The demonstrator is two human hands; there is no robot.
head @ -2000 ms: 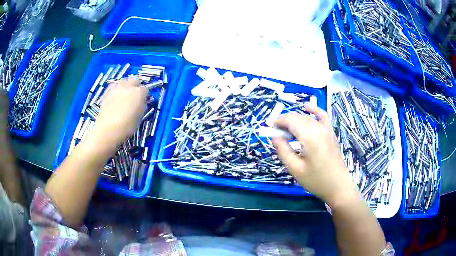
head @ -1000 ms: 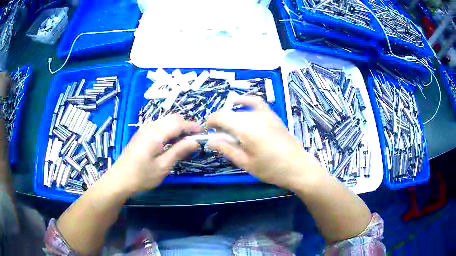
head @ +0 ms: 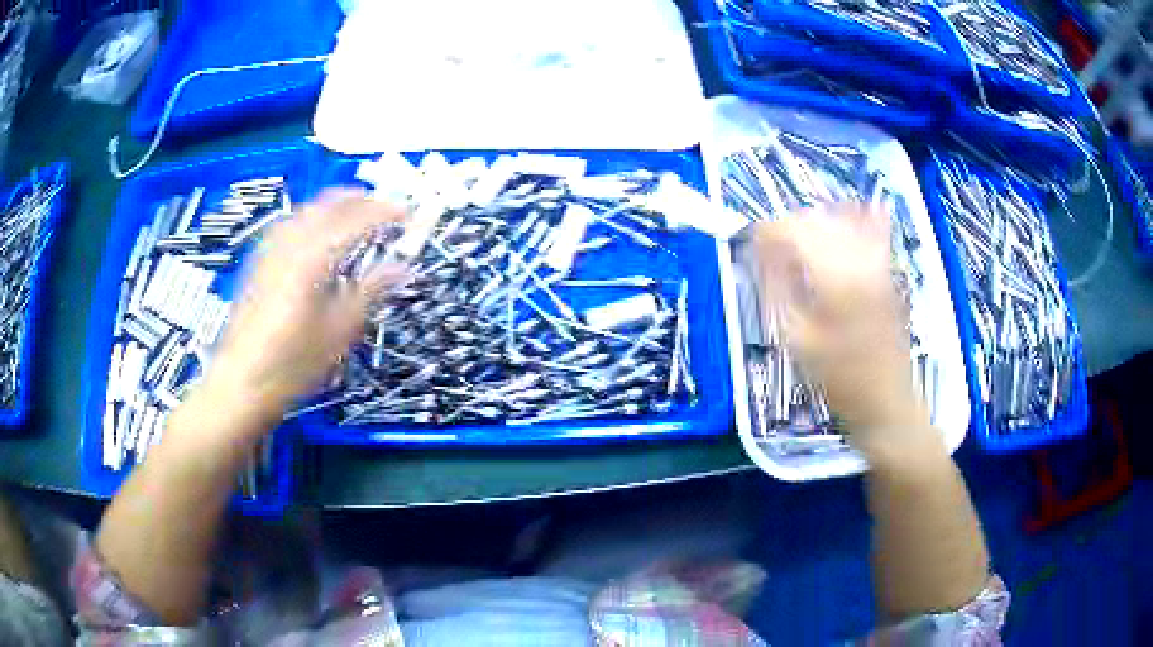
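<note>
The centre blue tray [head: 531, 436] holds heaped silver rods [head: 506, 341] with dark ends, with white plastic sleeves [head: 430, 181] along its far edge. The left blue tray [head: 95, 430] holds short silver tubes [head: 177, 291]. The white tray [head: 809, 468] holds rod-and-tube assemblies [head: 790, 392]. My left hand [head: 297, 297] is blurred, over the border of the left and centre trays; its grip cannot be told. My right hand [head: 828, 272] is blurred over the white tray; a white piece [head: 695, 206] shows just left of its fingers, and whether it is held cannot be told.
A blue tray of rods [head: 1012, 297] stands at the right, with stacked blue trays [head: 860, 95] behind. A white sheet [head: 506, 76] lies behind the centre tray. A blue tray [head: 240, 63] with a white cord [head: 190, 73] and a clear box [head: 114, 57] are at the back left. A red stool [head: 1081, 474] is at the lower right.
My hands were together over the centre tray and have moved apart, the left one to the left and the right one over the white tray. More of the centre tray shows.
</note>
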